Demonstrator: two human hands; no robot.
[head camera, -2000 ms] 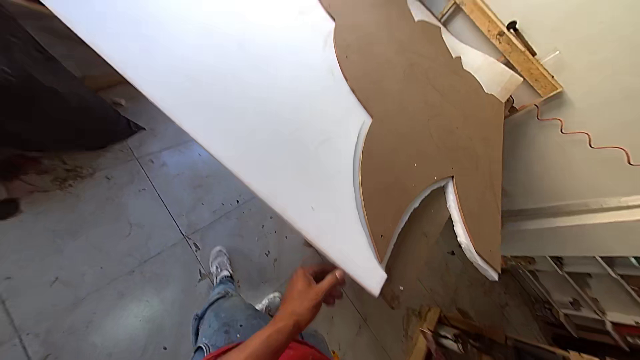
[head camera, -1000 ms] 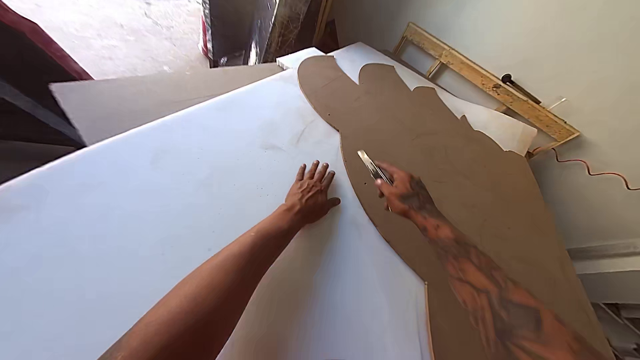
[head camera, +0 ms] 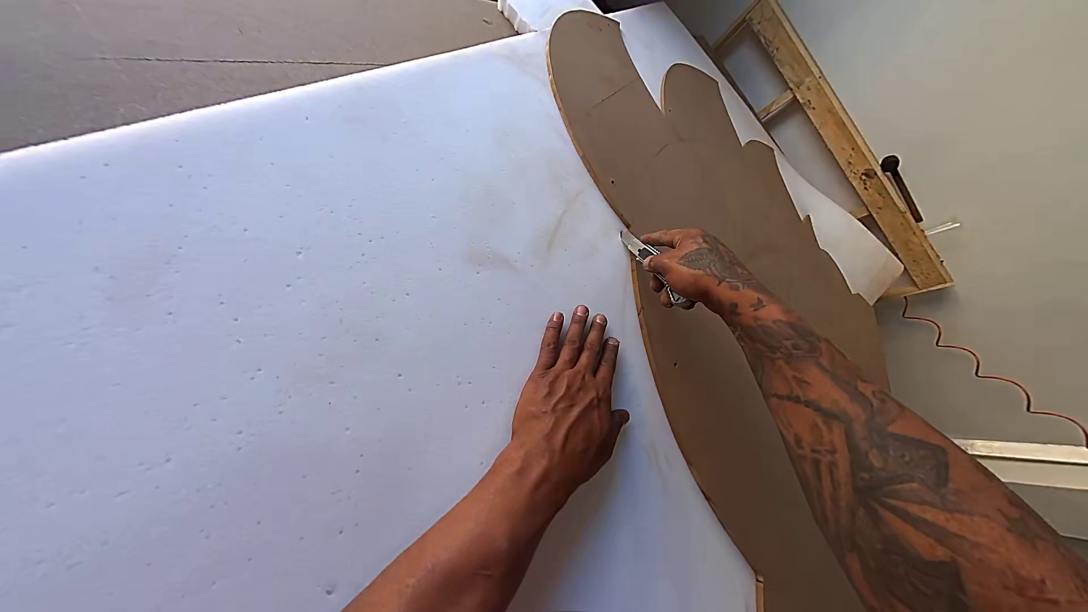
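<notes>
A large white foam sheet [head camera: 323,323] fills the left and middle of the head view. On its right part lies a brown fibreboard template [head camera: 705,178] with a scalloped edge. My left hand [head camera: 571,408] rests palm down on the foam, just left of the template's curved edge, holding nothing. Up and to the right, my right hand [head camera: 680,263] grips a utility knife [head camera: 646,253]. The knife's blade is at the template's edge, where two curves meet; how deep it sits in the foam cannot be told.
A wooden frame [head camera: 837,140] stands at the right beside the wall, with a dark-headed hammer [head camera: 901,187] on it. An orange coiled hose [head camera: 977,365] hangs along the wall. A grey-brown board [head camera: 212,47] lies beyond the foam at the upper left.
The right hand, above the template a second ago, has brought the knife to its left edge. The left hand was near the foam's lower corner two seconds ago and now lies flat. The view has shifted.
</notes>
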